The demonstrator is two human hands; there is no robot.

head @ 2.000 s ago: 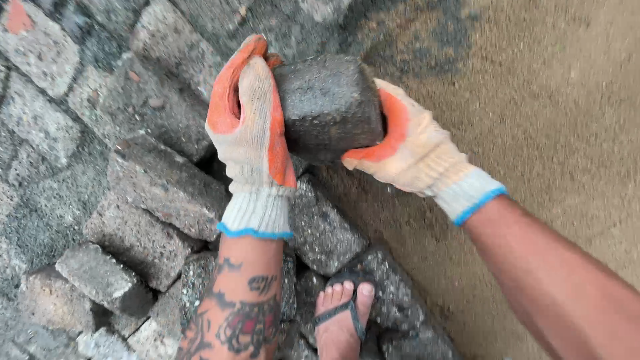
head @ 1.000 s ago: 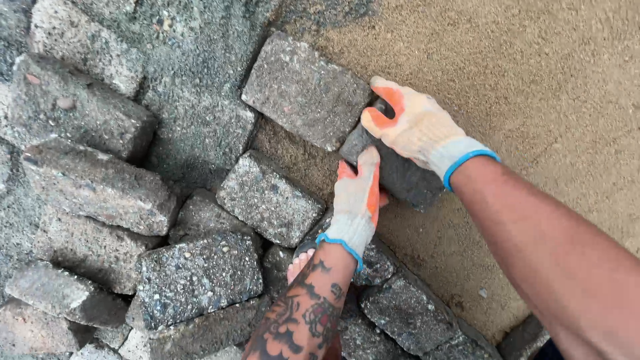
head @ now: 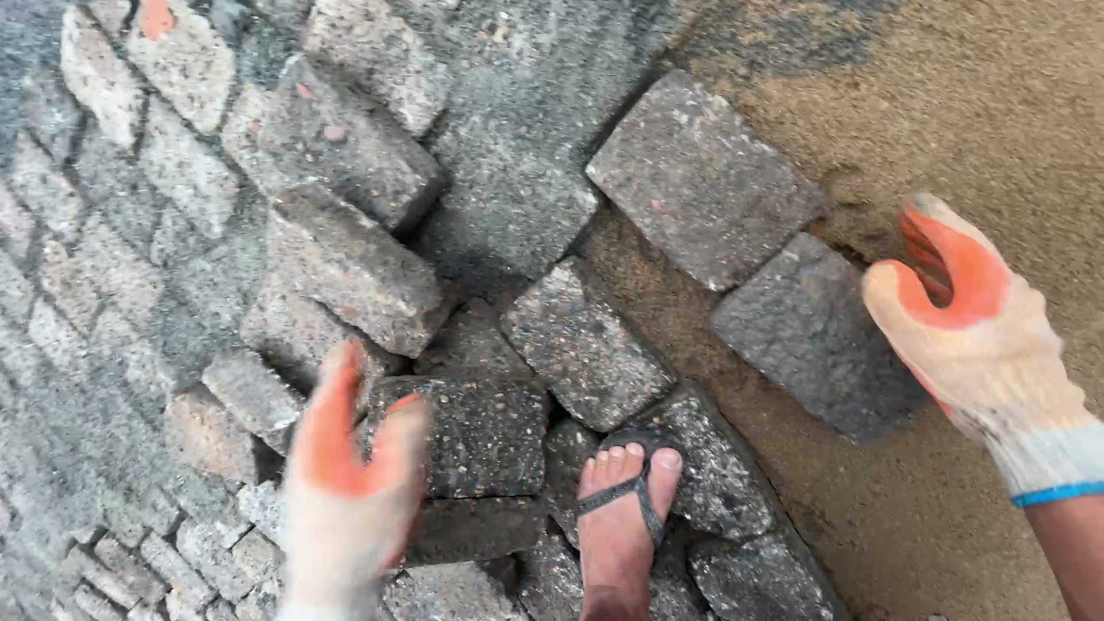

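A dark stone block (head: 819, 336) lies on the sand, its upper left edge against a larger grey-brown stone block (head: 703, 177). Just right of the dark block is my right hand (head: 975, 319), in a white knit glove with orange coating, thumb and fingers apart and nothing between them. My left hand (head: 358, 474), gloved alike and blurred by motion, is over the loose stones at lower left, fingers apart and empty. Beside it lies a speckled dark block (head: 483, 435). Another speckled block (head: 586, 345) sits between that one and the sand strip.
Loose stone blocks are heaped at the left, among them a tilted long block (head: 358, 267). A foot in a flip-flop (head: 625, 509) stands on the stones at the bottom. Sand (head: 949, 112) covers the right side. Laid paving (head: 181, 172) extends to the upper left.
My hands have let go of the dark block, which stays on the sand beside the larger one. The left hand has moved left over the loose stones. Two seconds ago both hands held a block up.
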